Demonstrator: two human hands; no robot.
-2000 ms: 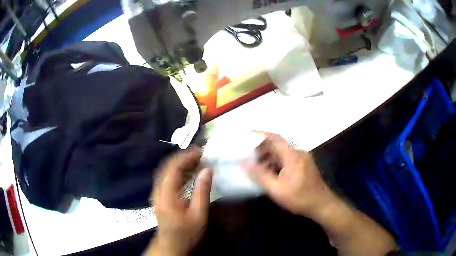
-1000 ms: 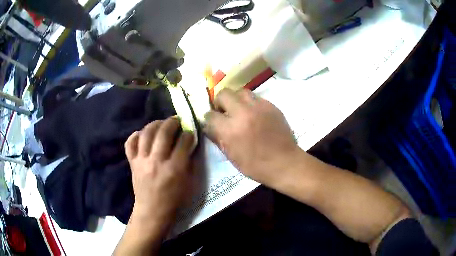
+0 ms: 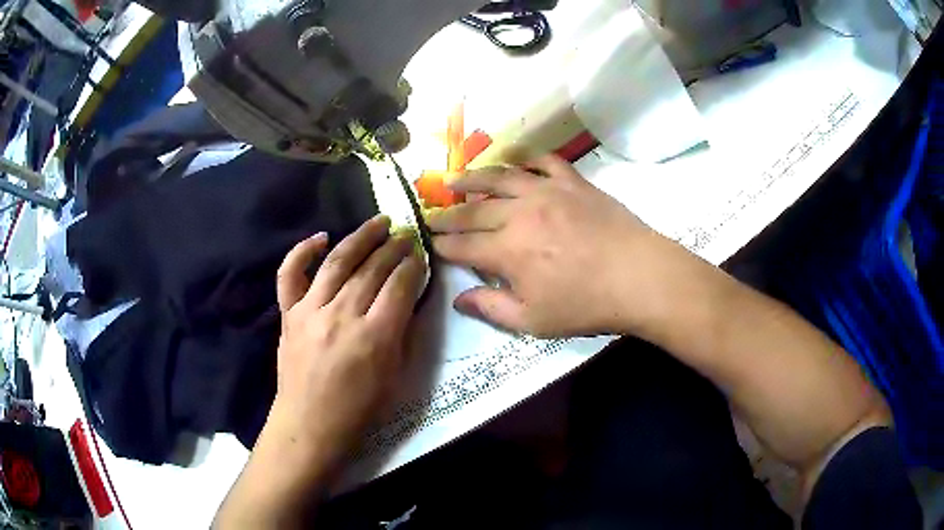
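The dark garment (image 3: pixel 197 269) lies heaped on the white machine table, left of and under the needle area. A narrow white piece (image 3: pixel 391 197), lit yellow, runs along its right edge to the presser foot (image 3: pixel 364 145). My left hand (image 3: pixel 357 321) lies flat on the garment edge, its fingertips on the white piece. My right hand (image 3: pixel 549 248) lies palm down just right of the edge, fingertips touching it by the orange-red tape (image 3: pixel 440 188). A pale strip shows beneath my right hand. What lies under both palms is hidden.
The sewing machine head (image 3: pixel 290 78) hangs over the garment. Black-handled scissors (image 3: pixel 515 31) lie behind on the bed. A white sheet (image 3: pixel 642 98) and small dark-blue snips (image 3: pixel 747 58) lie at the right. A printed ruler (image 3: pixel 766 171) follows the table's front edge. A blue crate (image 3: pixel 885 280) stands at the right.
The loose white piece held between both hands earlier is now at the garment edge by the needle. Since the last frame, my right hand has flattened and its fingers have spread.
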